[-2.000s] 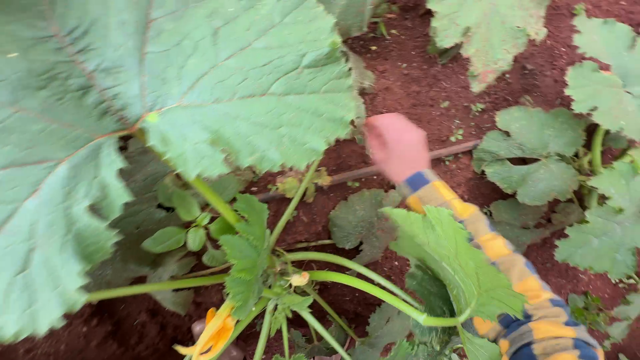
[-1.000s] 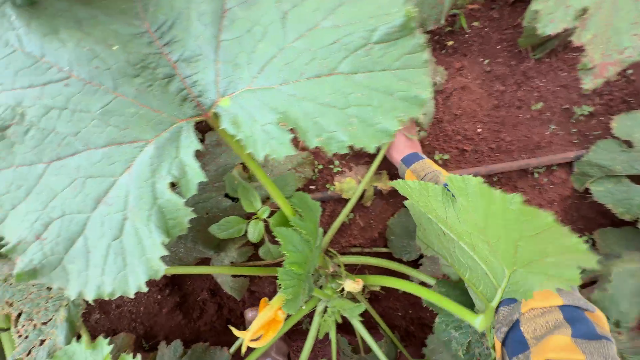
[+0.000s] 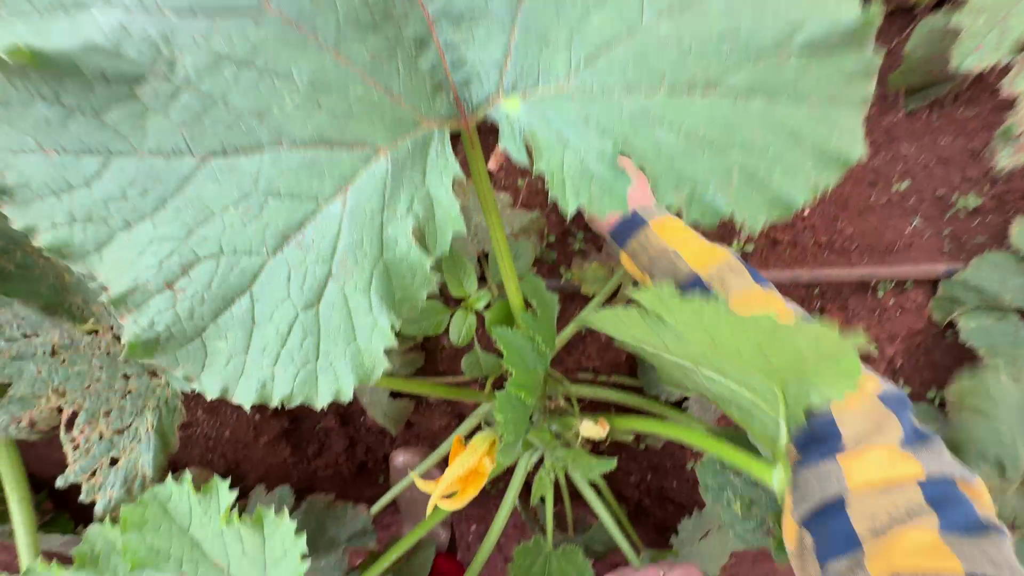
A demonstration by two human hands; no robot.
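Observation:
My right hand [image 3: 628, 196] reaches up from the lower right in a checked blue, yellow and grey sleeve [image 3: 864, 472]. It is at the lower edge of a very large squash-type leaf [image 3: 280, 264], which hides most of its fingers; one digit shows against the leaf. Whether it grips anything cannot be seen. The forearm passes behind a smaller bright green leaf [image 3: 744, 344]. Below and left of it are the plant's crown of green stalks and a yellow-orange blossom [image 3: 464, 472]. A blurred skin-coloured patch at the bottom edge may be part of my left hand [image 3: 656, 570].
A brown pipe or hose [image 3: 864, 274] runs across the reddish soil [image 3: 928, 192] at right. A damaged, spotted leaf [image 3: 104, 408] hangs at left. A small broad-leaved plant [image 3: 462, 320] grows beside the stalks. More leaves [image 3: 988, 308] stand at the right edge.
Two seconds ago my right hand was seen closed over the soil beside the large leaf; now that leaf largely covers it. The view has shifted, and the leaf spreads farther across it.

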